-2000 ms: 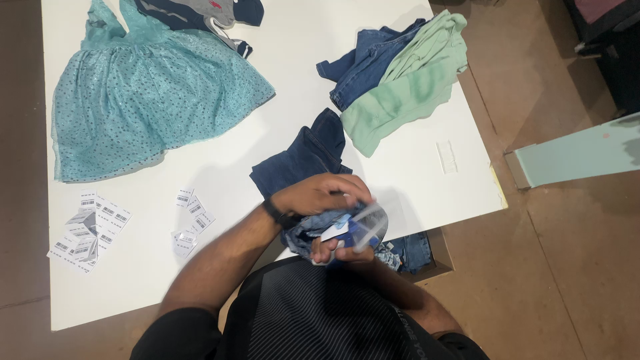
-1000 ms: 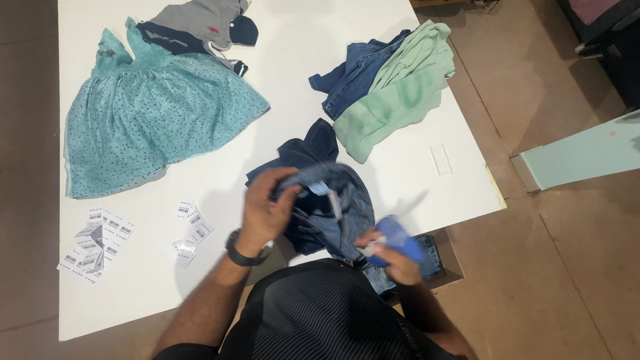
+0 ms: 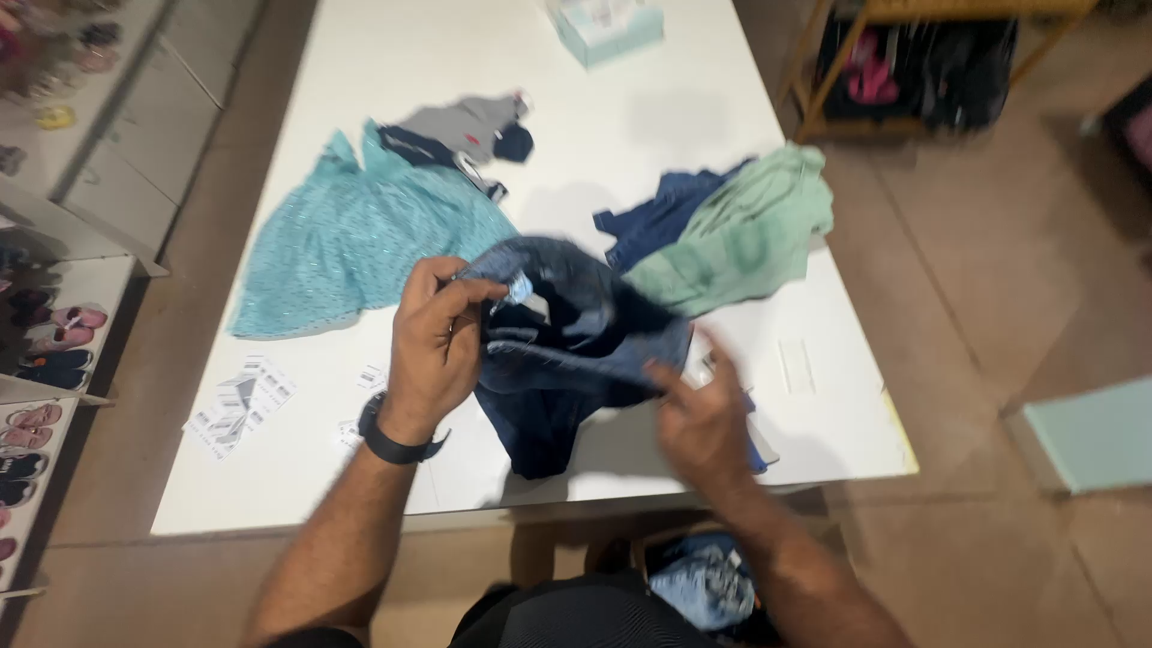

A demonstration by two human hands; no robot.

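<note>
My left hand (image 3: pixel 439 346), a black watch on its wrist, grips the waistband of a dark blue denim garment (image 3: pixel 576 360) near a pale blue tag (image 3: pixel 519 288). My right hand (image 3: pixel 706 405), blurred, pinches the garment's other side, so its opening is spread above the white table. A blue object (image 3: pixel 754 454) lies on the table just beyond my right hand, mostly hidden by it. Behind the garment lie a turquoise dress (image 3: pixel 360 243) on the left and a green garment (image 3: pixel 738 243) over dark blue denim (image 3: pixel 670 211) on the right.
Printed labels (image 3: pixel 238 409) lie on the table (image 3: pixel 630 468) at left. A grey and navy garment (image 3: pixel 459 126) and a pale box (image 3: pixel 607 31) are farther back. Denim fills a box (image 3: pixel 702 580) below the near edge. Shelves with small shoes (image 3: pixel 36 423) stand left.
My right hand held the blue object a second ago; now it holds the denim's side and the blue object lies on the table. The view has tilted up, showing more of the room.
</note>
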